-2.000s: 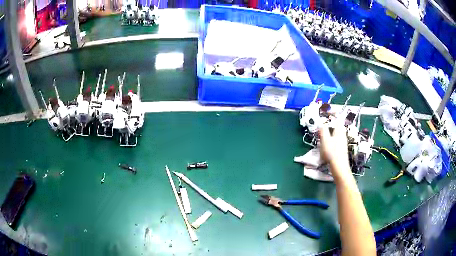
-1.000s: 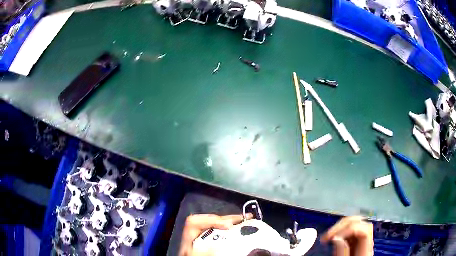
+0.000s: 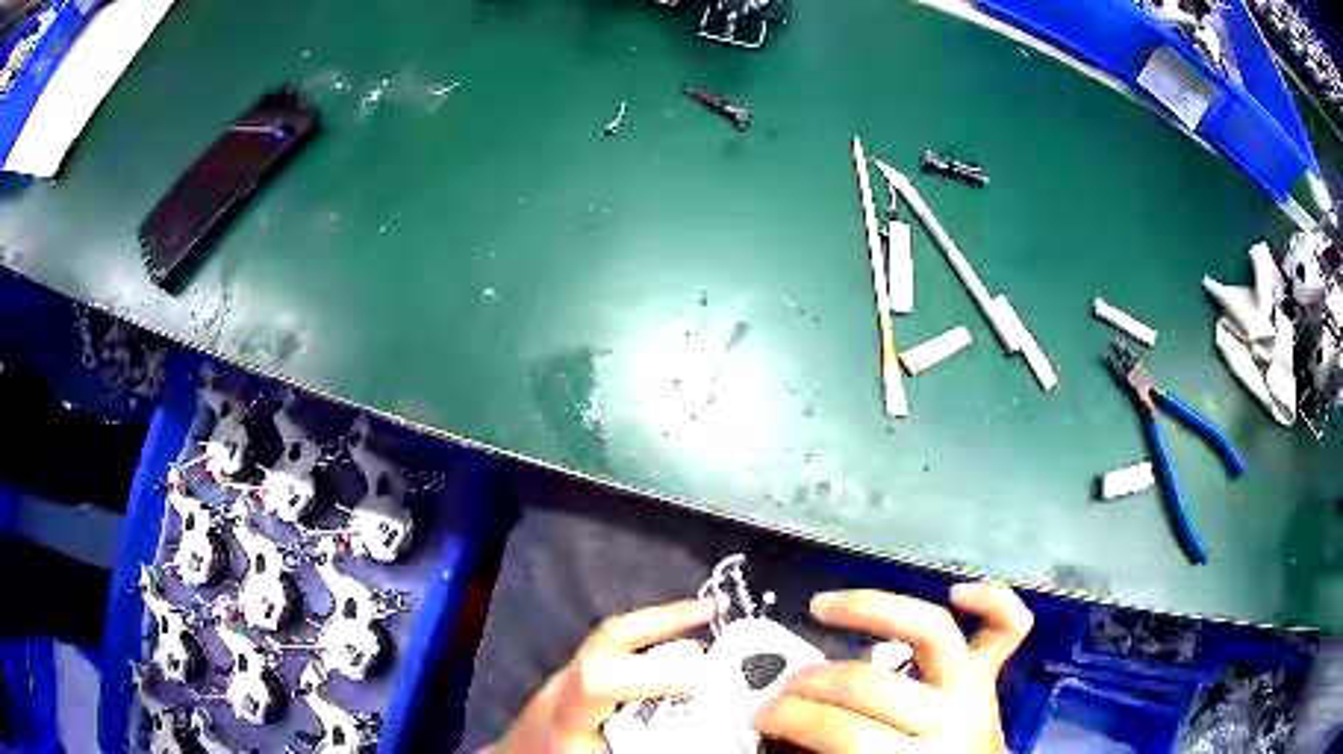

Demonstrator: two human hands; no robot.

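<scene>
A white unit (image 3: 725, 681) with a dark oval opening is at the bottom centre, over the wearer's dark lap and below the bench's front edge. A wire loop stands up at its top. My left hand (image 3: 611, 670) holds it from the left, fingers near the wire loop. My right hand (image 3: 899, 678) is on its right side, with fingers laid over the white shell. Both hands are cut off by the bottom edge. The fingers hide much of the unit.
A blue tote (image 3: 469, 589) with rows of white units is at the lower left. The green bench (image 3: 442, 280) holds a smartphone (image 3: 228, 184), slim tools (image 3: 957, 265), white blocks (image 3: 937, 349), blue-handled cutters (image 3: 1174, 442) and white cloth (image 3: 1256, 339). Another blue tote (image 3: 1178, 74) is at top right.
The camera view has swung left and down to the lap. My right hand has left the standing units and, since a second ago, has closed onto the unit beside my left hand.
</scene>
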